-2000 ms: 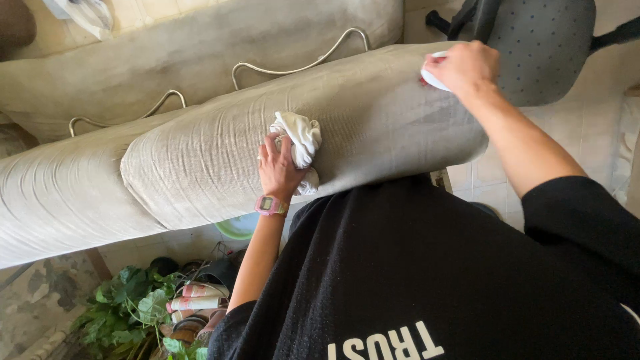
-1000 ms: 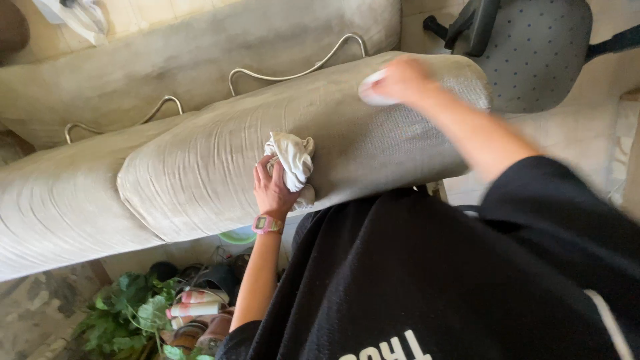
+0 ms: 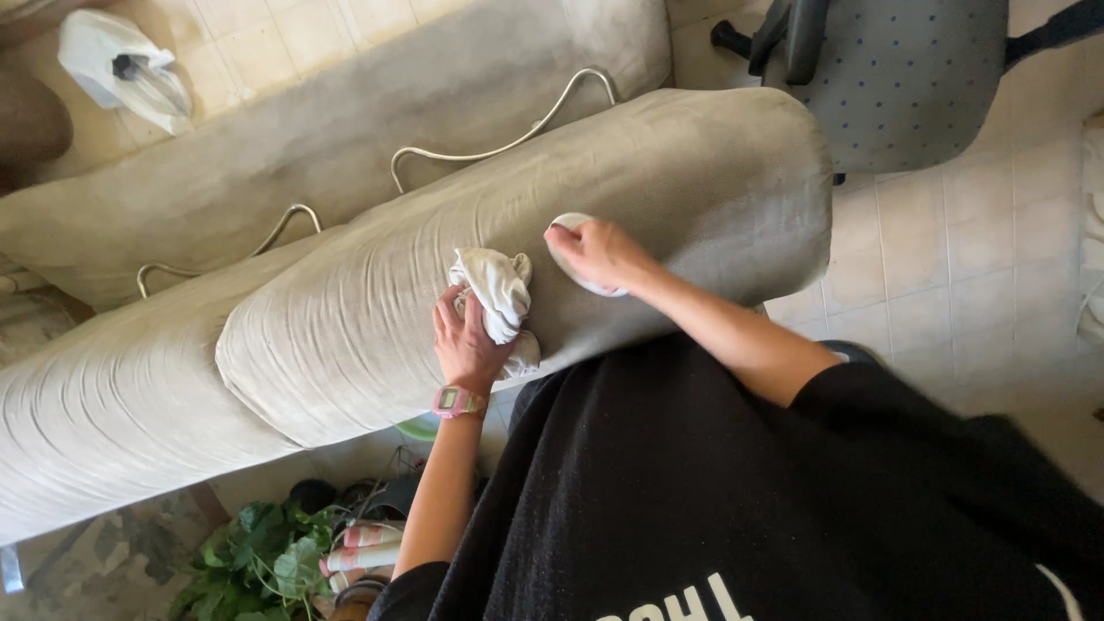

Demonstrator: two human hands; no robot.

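Note:
A long grey-beige upholstered cushion (image 3: pixel 345 302) of a sofa stretches diagonally across the head view. My left hand (image 3: pixel 468 341), with a pink digital watch at its wrist, grips a crumpled white cloth (image 3: pixel 498 289) and rests on the cushion. Just right of it, my right hand (image 3: pixel 599 254) is closed on a white oval object (image 3: pixel 571 222), perhaps a brush, which lies against the cushion's fabric. The palm covers much of that object, so its underside is hidden. The two hands are a short way apart.
Curved metal rods (image 3: pixel 509 151) rise behind the cushion, before another grey upholstered part. A grey dotted office chair (image 3: pixel 897 86) stands at the upper right. Leafy plants (image 3: pixel 259 556) and several pink-and-white rolls or tubes (image 3: pixel 371 552) are below left. A white plastic bag (image 3: pixel 125 69) lies at the upper left.
My right hand has moved left along the cushion with the white object, from near its right end to close beside the cloth. My left hand keeps its hold on the cloth.

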